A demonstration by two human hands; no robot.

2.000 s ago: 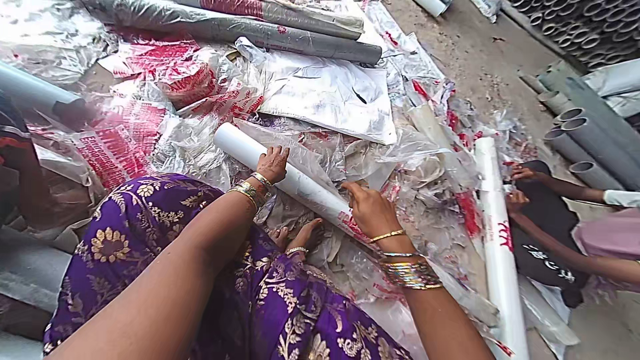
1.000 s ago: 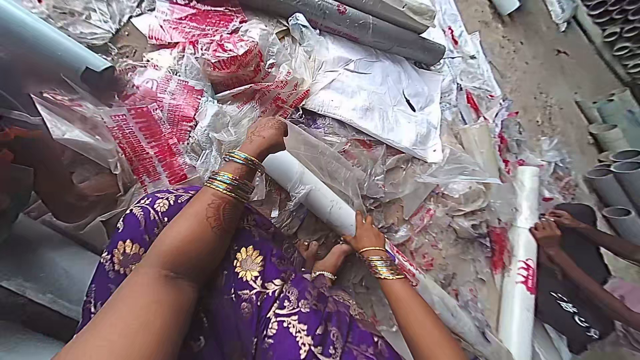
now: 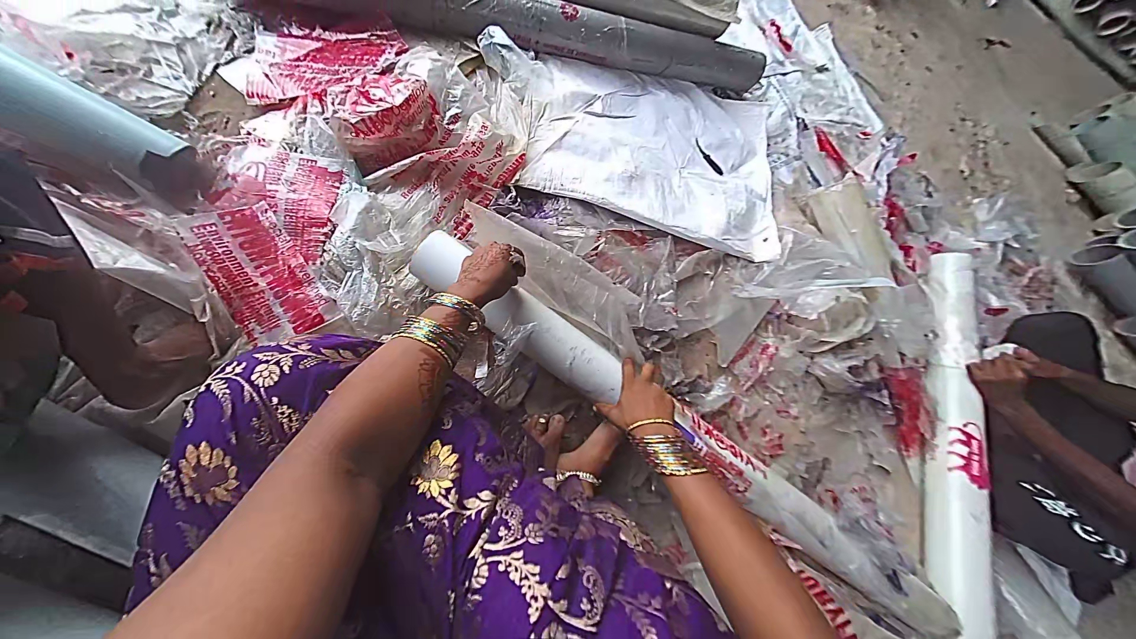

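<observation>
A white plastic pipe slants from upper left to lower right before my knees, its lower part wrapped in clear film with red print. My left hand is closed over the pipe near its upper end, with loose clear plastic film beside and below it; its grip is partly hidden by the back of the hand. Farther down, my right hand holds the pipe about where the printed film begins, thumb on the near side and fingers over the top. My bare foot shows just below the pipe.
Torn plastic wrapping and a white sack cover the ground. Grey pipes lie beyond, and a pale blue-grey pipe at left. At right, another person's hands are beside an upright-looking white pipe. Another person's arm is at left.
My right hand, pinching film beside the pipe two seconds ago, is now on the pipe. My left hand's fingers, spread on the pipe then, are now curled closed.
</observation>
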